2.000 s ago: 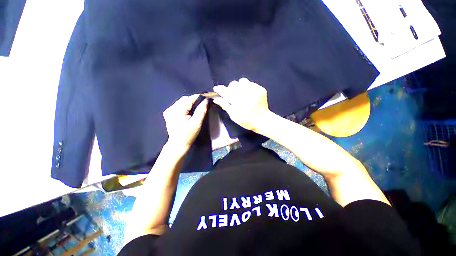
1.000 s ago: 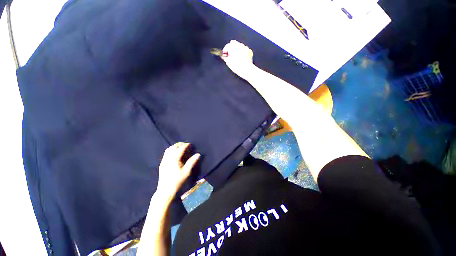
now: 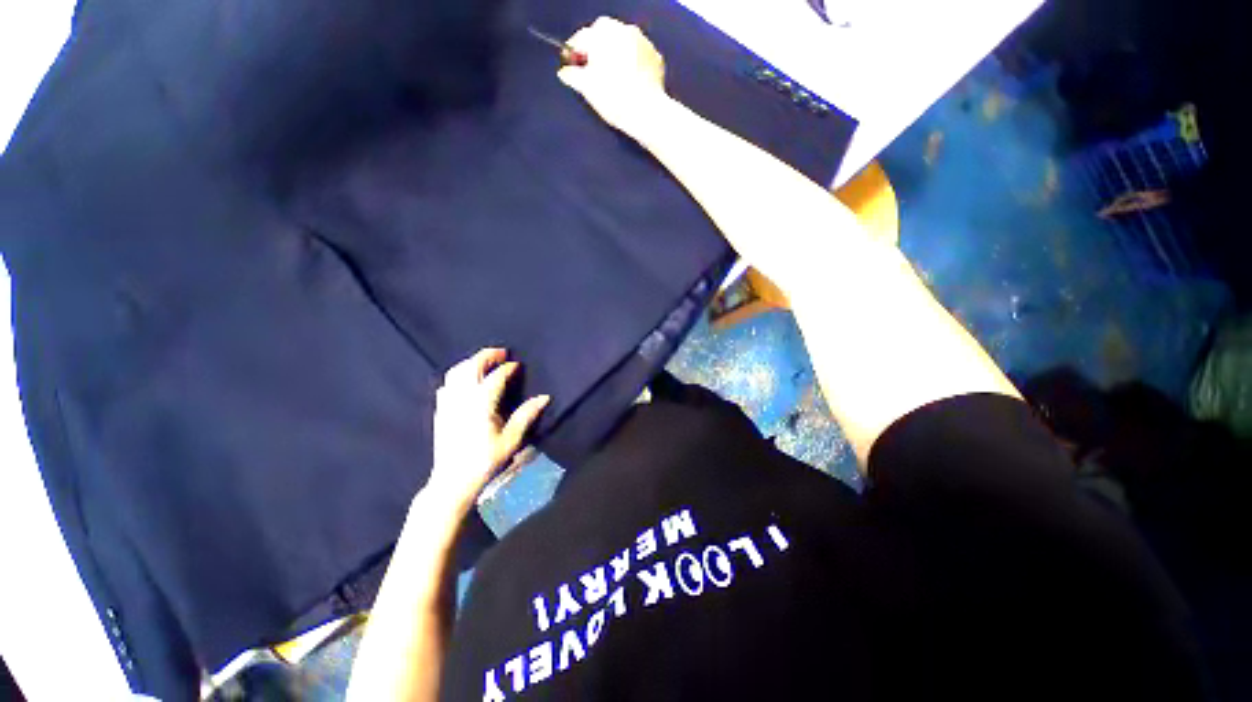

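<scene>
A dark navy coat (image 3: pixel 234 357) lies spread out, back side up, with a vent slit running down to its hem. My left hand (image 3: pixel 474 418) rests on the coat by the lower end of the vent, thumb and fingers apart. My right hand (image 3: pixel 614 71) is farther up on the coat's right side, closed on a small tool, likely thread snips (image 3: pixel 555 45), with a thin tip and a reddish part. Small cuff buttons (image 3: pixel 790 91) show on the right sleeve. Shiny lining (image 3: pixel 676 322) shows at the hem.
The white tabletop (image 3: pixel 899 69) shows beyond the right sleeve. A yellow-orange stool (image 3: pixel 873 206) stands under the table's edge. A blue crate (image 3: pixel 1146 192) is on the blue floor at right. My black T-shirt fills the lower middle.
Both hands were together at the vent's lower end. My right hand has moved up and right with the small tool; my left hand has let go and lies flat. The view has shifted.
</scene>
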